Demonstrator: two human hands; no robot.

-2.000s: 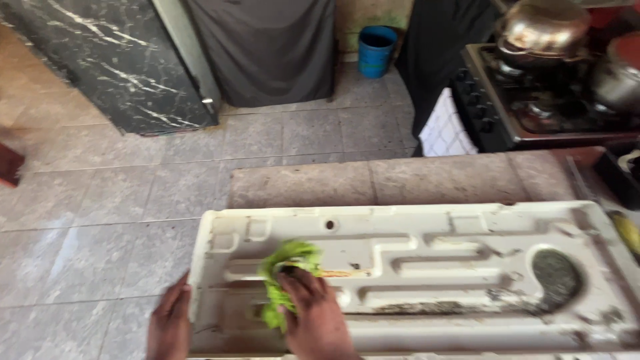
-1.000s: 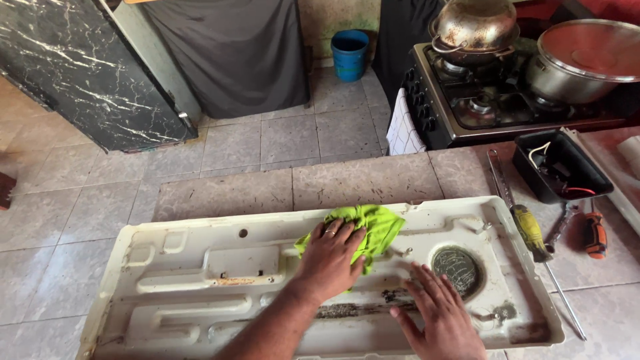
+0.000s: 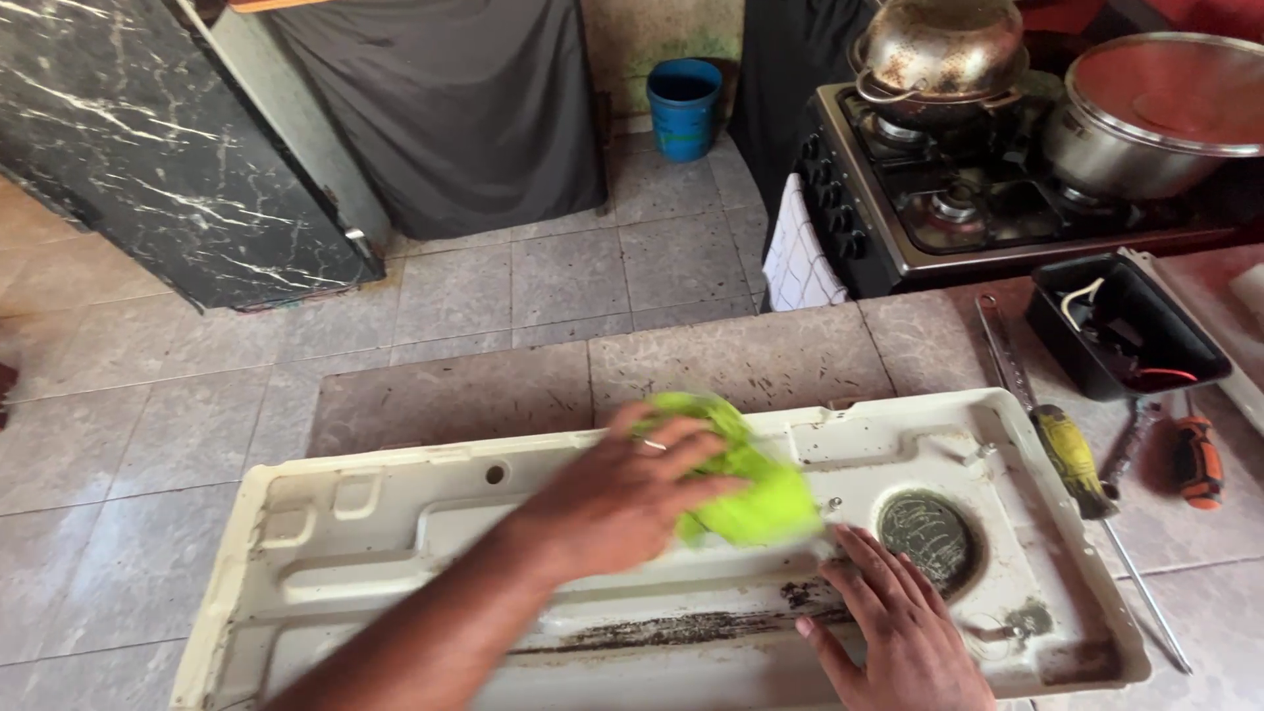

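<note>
A long, off-white moulded plastic panel (image 3: pixel 375 583) with raised ribs and dark grime in its channels lies on a tiled surface. My left hand (image 3: pixel 642 484), a ring on one finger, presses a bright green cloth (image 3: pixel 765 499) against the panel's far middle part; hand and cloth are blurred. To its right, my right hand (image 3: pixel 899 632) rests palm down on the panel with its fingers apart, holding nothing. Just beyond its fingertips is a round, dark, scratched recess (image 3: pixel 926 538). Part of the panel's near side is hidden by my left forearm and right hand.
Right of the panel lie a yellow-handled screwdriver (image 3: pixel 1071 459), an orange-and-black-handled tool (image 3: pixel 1198 459) and a black plastic tray (image 3: pixel 1210 351) holding small items. Beyond are a gas stove (image 3: pixel 938 262) with metal pots and a white cloth (image 3: pixel 798 257). A blue bucket (image 3: pixel 683 118) stands on the floor.
Two seconds ago my right hand held the green cloth near the panel's left part, my left hand at its left edge. Now the cloth is under my left hand, farther right. The view has shifted.
</note>
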